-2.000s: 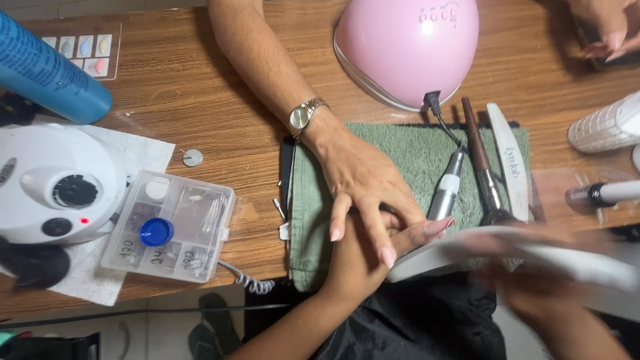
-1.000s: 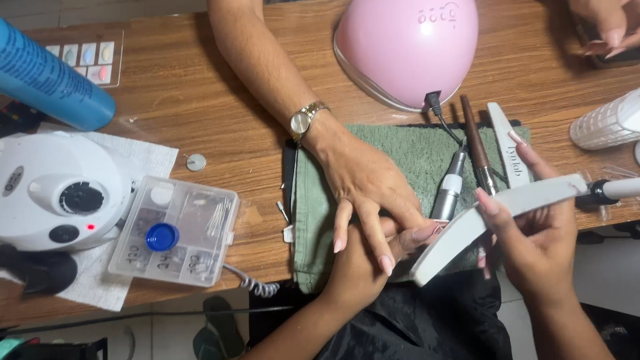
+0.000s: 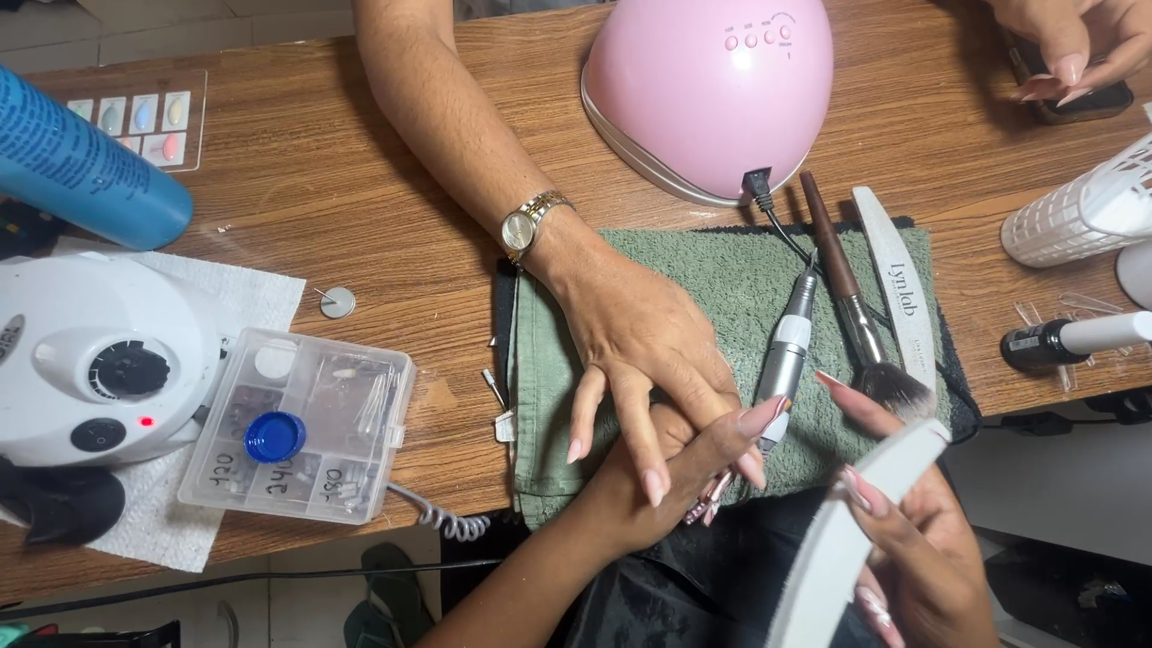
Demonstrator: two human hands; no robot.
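My left hand (image 3: 661,477) holds the fingers of another person's hand (image 3: 643,333), which lies palm down on a folded green towel (image 3: 549,378) and wears a wristwatch (image 3: 531,223). My right hand (image 3: 927,531) grips a white curved nail file (image 3: 850,540) between thumb and fingers, at the lower right, apart from the other hand; its lower end runs out of view. On the towel lie a silver nail drill handpiece (image 3: 787,346), a brush with a brown handle (image 3: 841,261) and a second nail file (image 3: 895,288). Some of my left fingers are hidden underneath.
A pink nail lamp (image 3: 711,99) stands behind the towel. At left are a white drill machine (image 3: 99,360), a clear compartment box (image 3: 297,423) with a blue cap (image 3: 275,437), and a blue bottle (image 3: 90,162). At right are a white basket (image 3: 1071,216) and a polish bottle (image 3: 1035,345).
My right hand has moved down with the nail file, and the file's end has come away from the fingers I hold. My left hand still holds them.
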